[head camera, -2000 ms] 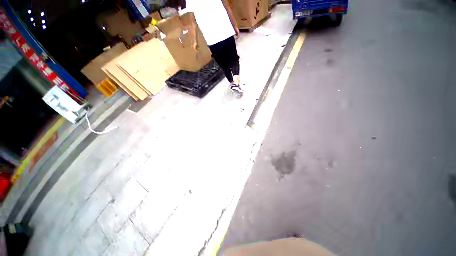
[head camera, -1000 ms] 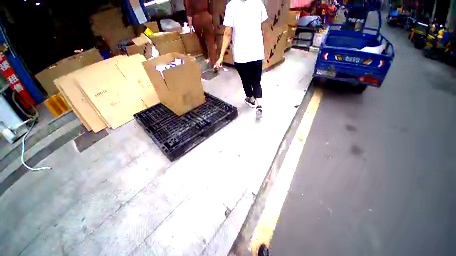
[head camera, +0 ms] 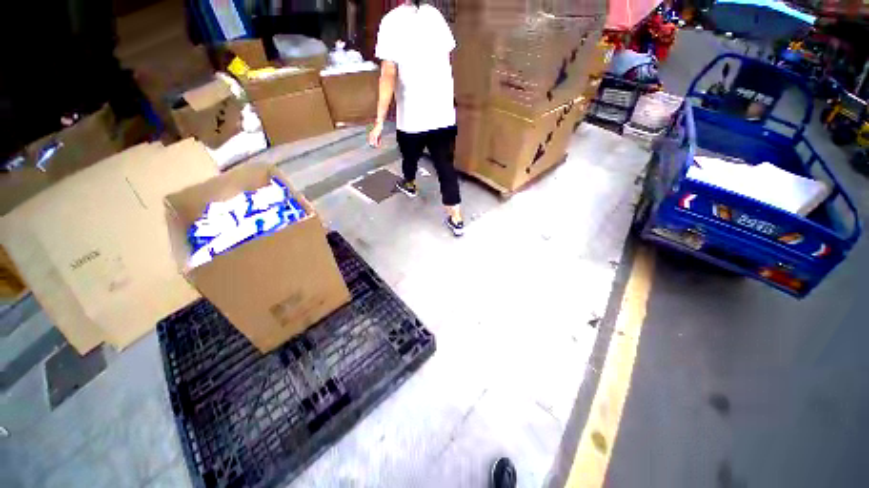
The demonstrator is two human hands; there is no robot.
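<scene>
Neither of my hands is in the picture. Nearest in front of me is a black plastic pallet [head camera: 314,391] on the pavement. An open brown carton [head camera: 276,295] stands on its far part, filled with small blue and white packages [head camera: 246,221]. Flattened brown cartons [head camera: 114,248] lean to the left of the carton. The tip of a dark shoe [head camera: 503,473] shows at the bottom edge.
A person in a white shirt [head camera: 416,71] is on the pavement ahead. Tall stacked cartons [head camera: 519,143] stand beyond. Open cartons [head camera: 291,107] line the shopfront steps. A blue cargo tricycle [head camera: 753,229] stands on the road at right, past a yellow kerb line [head camera: 615,372].
The view has moved forward and levelled. The pallet, carton and tricycle look nearer and larger. The carton's contents now show clearly. The person in white is still ahead, now farther left of the tricycle.
</scene>
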